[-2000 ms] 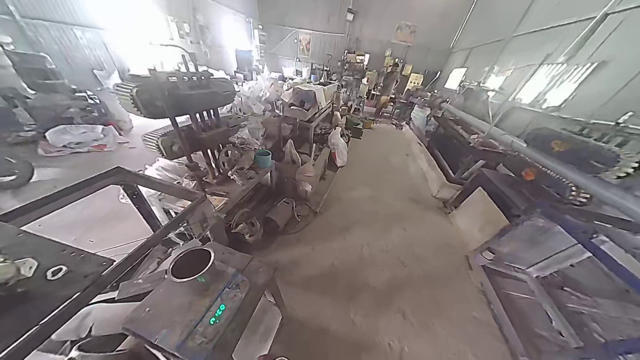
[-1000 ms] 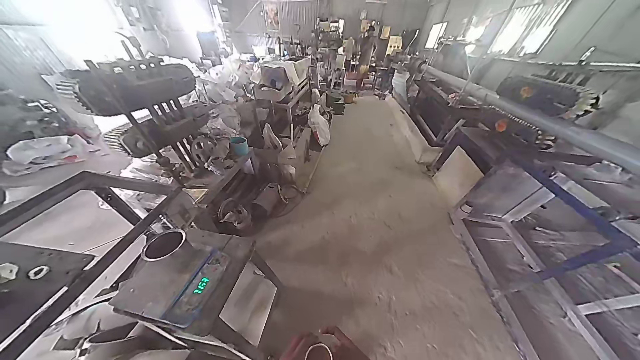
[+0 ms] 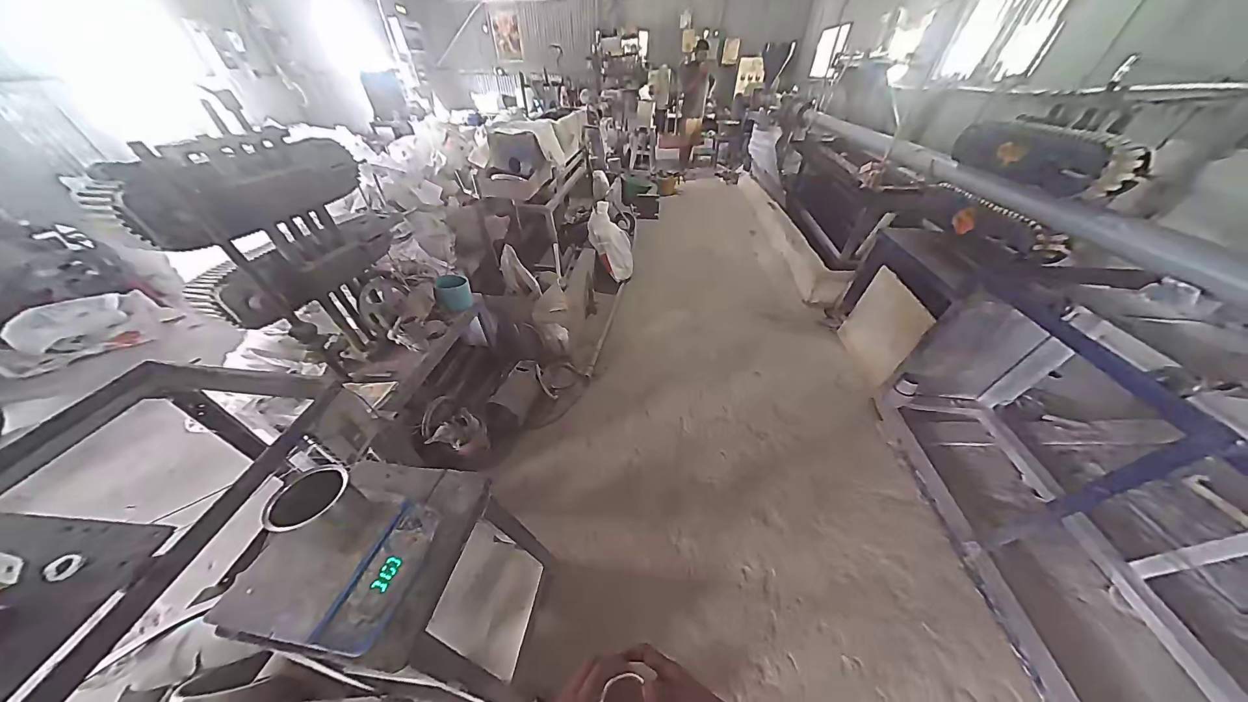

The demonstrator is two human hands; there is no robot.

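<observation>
My left hand [image 3: 585, 681] and my right hand [image 3: 675, 673] meet at the bottom edge, their fingers curved around a small round thing with a pale rim [image 3: 624, 677]; most of it is hidden or cut off. To their left, a digital scale with a green lit display [image 3: 385, 575] rests on a dark stand. A short pipe piece with a round open end [image 3: 305, 499] stands at the scale's back left corner, apart from both hands.
A dark metal frame [image 3: 224, 468] stands at left, beside tracked pipe-haulling machinery [image 3: 244, 190]. A blue cup-like pipe piece [image 3: 453, 292] and bags sit beyond. At right are a blue metal frame [image 3: 1150, 390] and a long grey pipe [image 3: 1024, 205]. A dusty floor aisle [image 3: 692, 390] runs between them.
Both hands have come up into view at the bottom edge, around the small round thing; two seconds ago they were not plainly visible. The pipe piece has stayed at the scale.
</observation>
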